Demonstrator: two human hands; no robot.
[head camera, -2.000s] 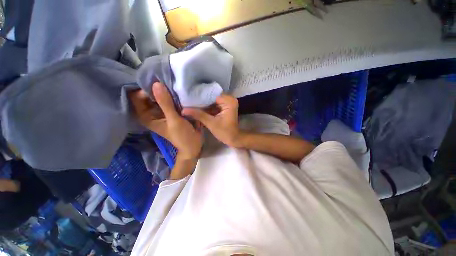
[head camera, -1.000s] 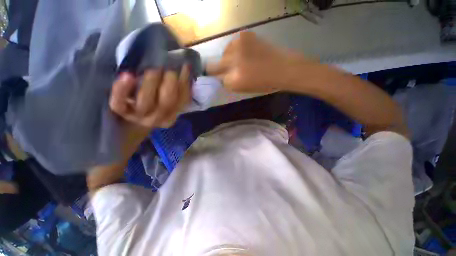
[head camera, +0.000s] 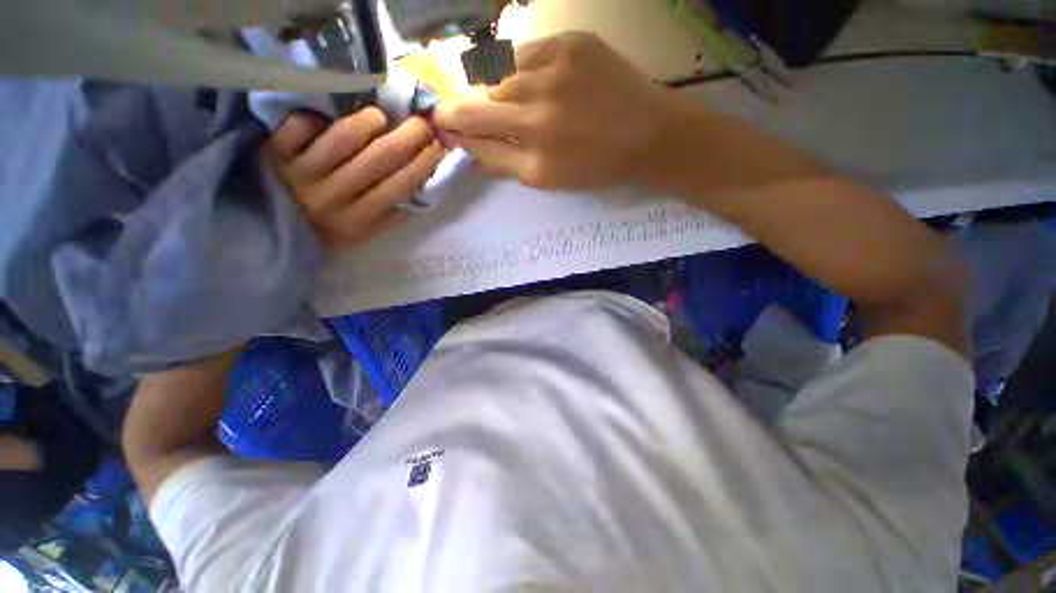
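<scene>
The grey-blue garment (head camera: 185, 243) lies bunched at the left and hangs over the table's front edge. My left hand (head camera: 359, 168) holds its narrow end on the table close to the machine's needle area. My right hand (head camera: 567, 110) pinches the edge of the same end with the fingertips, right beside my left fingers. A small pale cloth part (head camera: 444, 180) shows below the fingertips. The sewing machine head (head camera: 185, 44) covers the upper left, and the lamp glare and my fingers hide where cloth and needle meet.
The white table (head camera: 718, 220) has printed scale marks along its front edge. Thread snips (head camera: 741, 49) lie at the top beside a dark pad (head camera: 799, 21). Blue crates (head camera: 284, 394) stand below the table. Grey cloth (head camera: 1007, 290) hangs at the right. Part of a person shows at the far left.
The view has shifted so the machine head now shows at the upper left. Both hands have brought the garment end from in front of the table to the needle area.
</scene>
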